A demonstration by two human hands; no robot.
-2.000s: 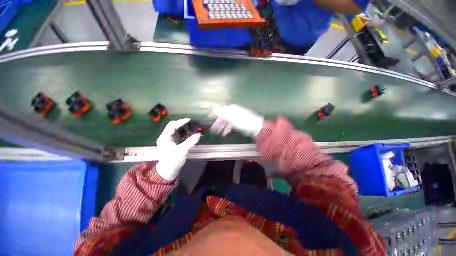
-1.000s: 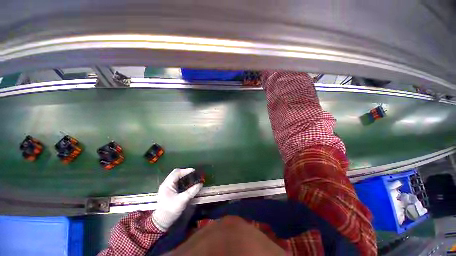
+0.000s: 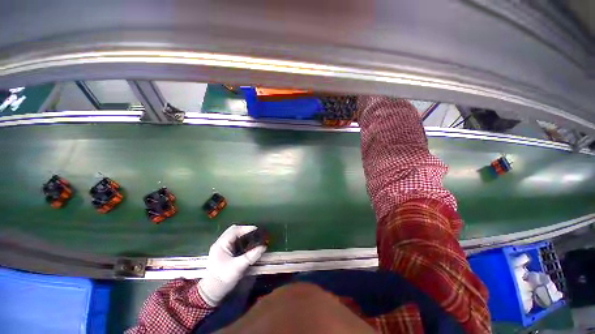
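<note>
My left hand (image 3: 228,264), in a white glove, is shut on a dark unit (image 3: 249,241) with a little orange on it, above the near rail of the green belt. My right arm reaches across the belt to its far side; my right hand is hidden behind the overhead frame. Several orange-and-black units (image 3: 160,204) stand in a row on the belt at the left, the nearest one small (image 3: 214,205). One more orange-and-black unit (image 3: 500,166) lies on the belt at the right.
An overhead metal frame (image 3: 293,68) crosses the top. Beyond the far rail are a blue bin (image 3: 287,108) and a cluster of dark units (image 3: 338,109). A large blue tote (image 3: 45,303) is at the lower left. A small blue bin (image 3: 499,280) with white items is at the lower right.
My right arm has gone from over the belt to its far side, and the hand is out of sight. My left hand keeps its unit. One unit at the right no longer shows. The view has shifted.
</note>
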